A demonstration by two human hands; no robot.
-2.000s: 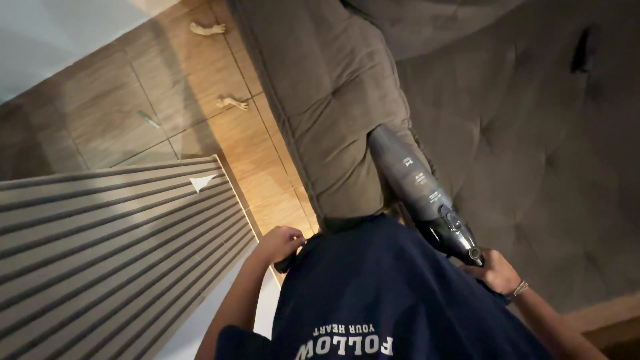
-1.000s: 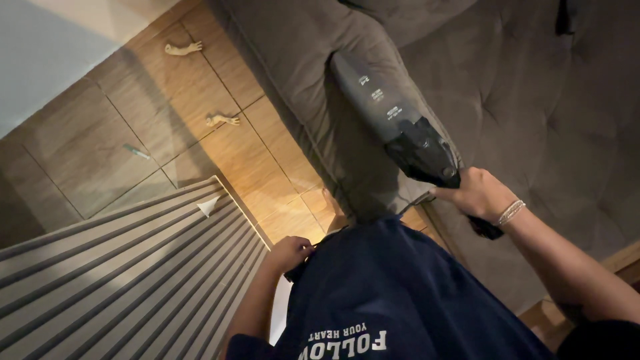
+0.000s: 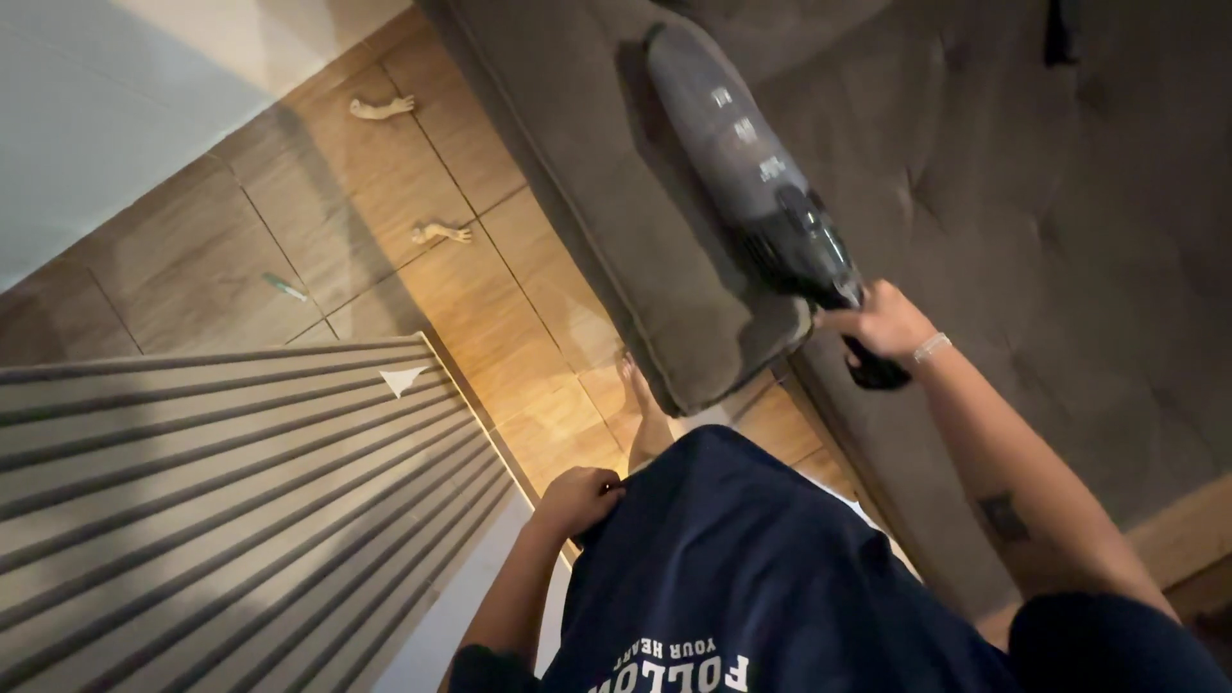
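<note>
My right hand (image 3: 887,322), with a bracelet at the wrist, grips the handle of a black handheld vacuum cleaner (image 3: 727,144). The vacuum's long, partly see-through body points away from me over the arm cushion (image 3: 577,125) of a grey-brown upholstered sofa. Whether its tip touches the fabric cannot be told. At the lower middle, my left hand (image 3: 580,500) is curled beside the hem of the dark blue shirt (image 3: 741,568); its fingers are partly hidden, and what they hold cannot be made out.
A slatted panel (image 3: 241,481) stands at the left, a white scrap (image 3: 402,380) on it. Two pale arm-shaped objects (image 3: 382,108) and a small green-and-white item (image 3: 285,286) lie on the tiled floor (image 3: 192,241). The tufted sofa surface (image 3: 982,241) spreads at the right.
My right hand has moved the vacuum cleaner, whose tip is now farther forward along the arm cushion than two seconds ago. My left hand stays beside the shirt.
</note>
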